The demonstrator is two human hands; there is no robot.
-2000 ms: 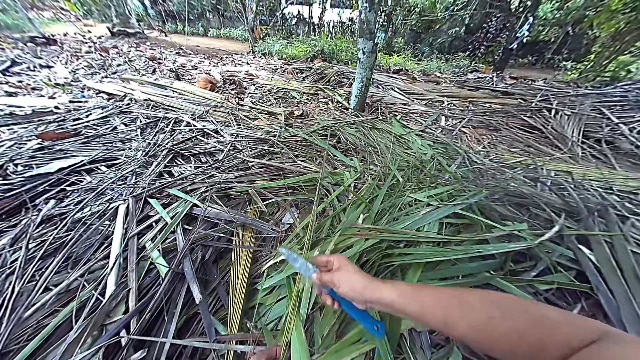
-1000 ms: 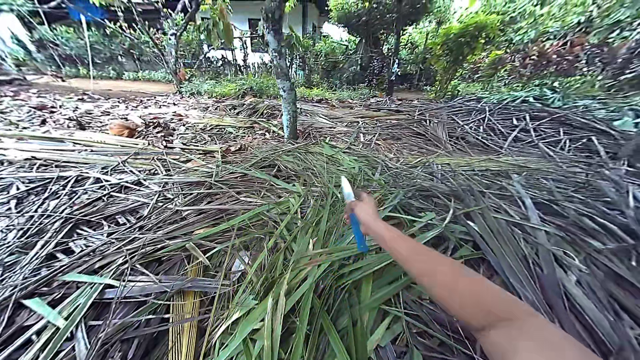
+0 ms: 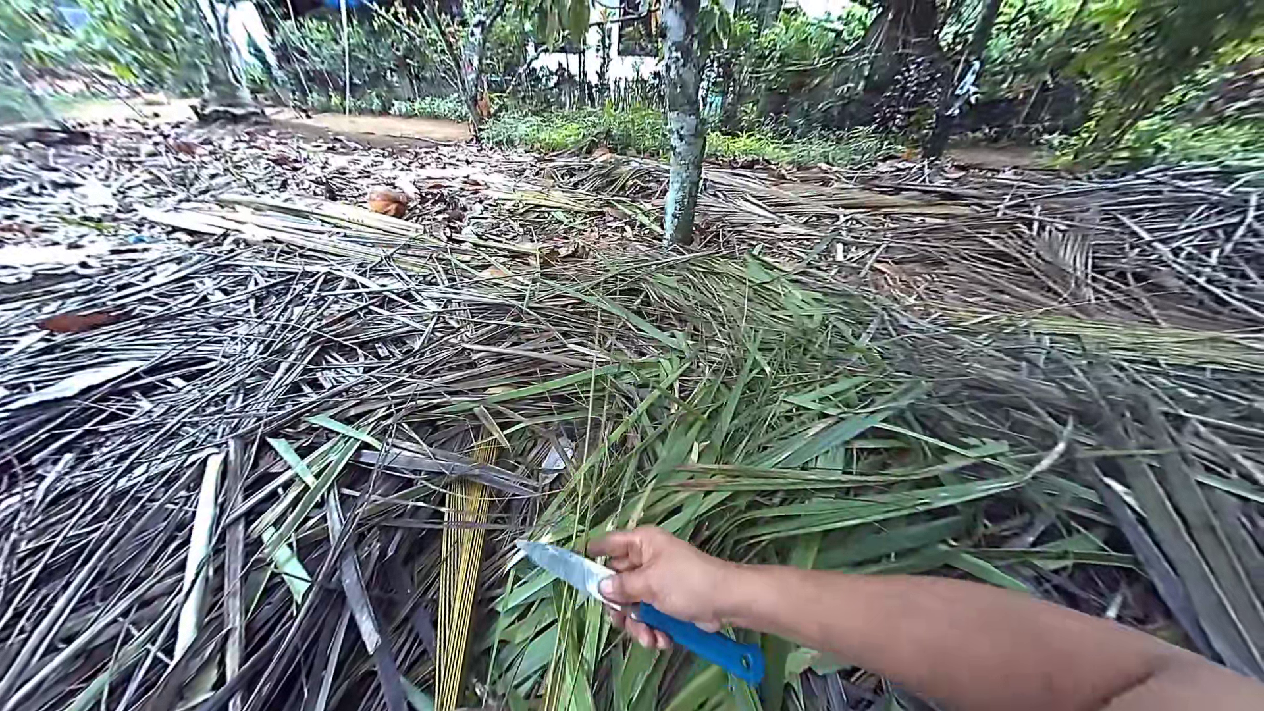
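My right hand point(image 3: 660, 585), low and right of the middle of the head view, grips a knife point(image 3: 701, 642) with a blue handle. The handle slants down to the right below my palm, and the pale blade points up and left over the leaves. My thumb and fingers close around the part where blade and handle meet. Beneath the hand lie long green palm leaflets point(image 3: 810, 494), spread over dry grey fronds. A yellow striped strip of frond point(image 3: 461, 583) lies just left of the blade tip. My left hand is out of view.
Dry palm fronds point(image 3: 247, 375) cover the ground on both sides. A slim tree trunk point(image 3: 683, 128) stands straight ahead, with an orange-brown husk point(image 3: 388, 201) on the litter to its left. Green shrubs point(image 3: 790, 74) and a sandy path point(image 3: 375, 126) lie farther back.
The hand with the knife has moved nearer and lower since one second ago, and the blade now points left instead of mostly up. The view has also shifted.
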